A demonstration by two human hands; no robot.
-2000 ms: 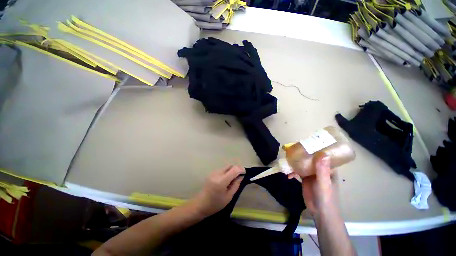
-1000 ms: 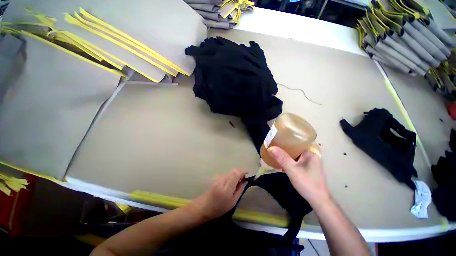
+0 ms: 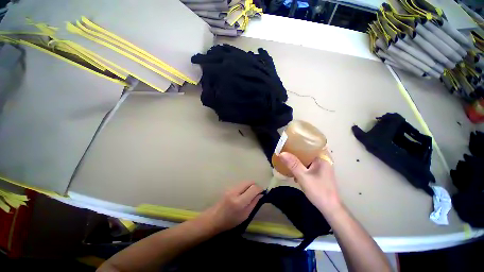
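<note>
My left hand (image 3: 238,204) pinches the edge of a black fabric frame (image 3: 295,206) at the near table edge. The frame's open middle shows, and its near part hangs over the edge. My right hand (image 3: 313,178) grips a clear glue bottle (image 3: 303,142) with amber liquid and a white label, tilted steeply down. Its pale nozzle (image 3: 273,182) meets the fabric beside my left fingertips; the exact contact is too small to tell. A pile of black pieces (image 3: 241,85) lies beyond, one strip reaching down behind the bottle.
A black frame (image 3: 398,149) lies at right, touching a white scrap (image 3: 440,205). More black pieces (image 3: 469,183) and a red container (image 3: 476,110) are far right. Grey panels with yellow edging (image 3: 53,122) lie left; folded stacks (image 3: 424,40) stand behind. A thread (image 3: 313,100) lies beyond.
Since the oldest frame, my right hand has turned the bottle from nearly level to steeply nozzle-down and moved it left. My left hand still pinches the fabric. The view has shifted slightly.
</note>
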